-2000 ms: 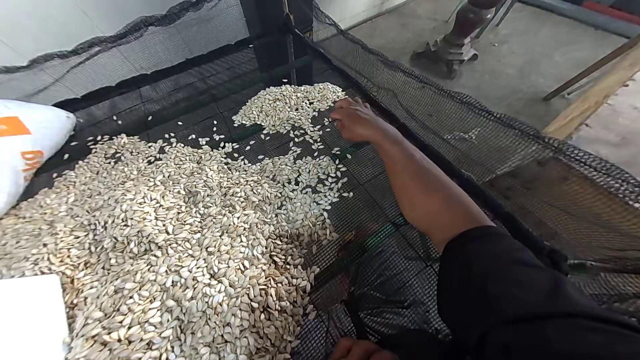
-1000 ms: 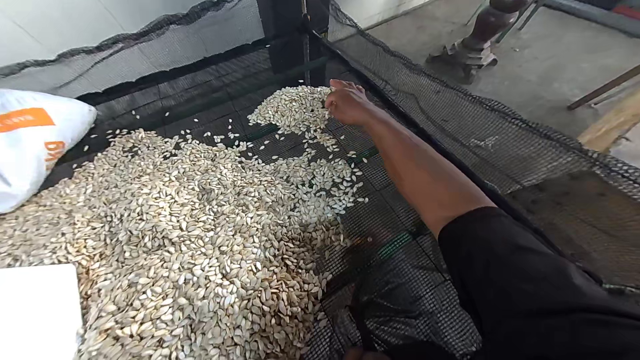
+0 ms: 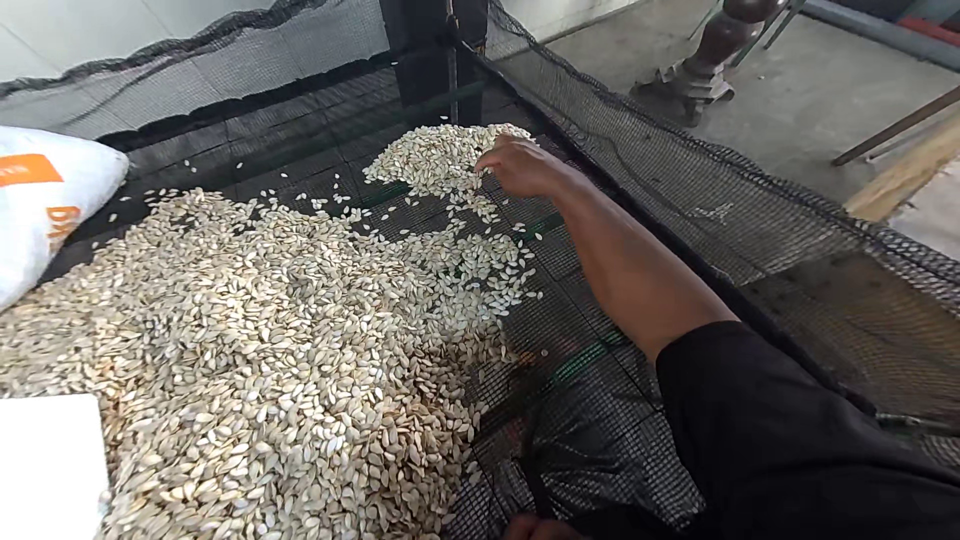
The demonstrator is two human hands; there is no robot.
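Note:
A large heap of pale pumpkin seeds [image 3: 285, 330] covers the left and middle of a black mesh tray [image 3: 592, 405]. Beyond it, near the far corner post, lies a smaller pile of seeds [image 3: 427, 157]. My right hand [image 3: 521, 166] is at the right side of that small pile, its fingers bent down at the seeds; whether any are held is hidden. Only some fingers of my left hand [image 3: 541, 528] show at the bottom edge, close to the near mesh, and what they do cannot be made out. Loose seeds lie scattered between the two piles.
A white sack with orange print [image 3: 52, 202] rests at the left on the tray. A white flat object [image 3: 49, 465] lies at the lower left. Raised netting [image 3: 720, 195] borders the tray, with a dark post [image 3: 427, 67] at the corner. Outside stands a carved wooden leg [image 3: 705, 60].
My right hand stays by the small pile, with its fingers shifting slightly. My left hand shows a little at the bottom again, after being barely visible one second ago.

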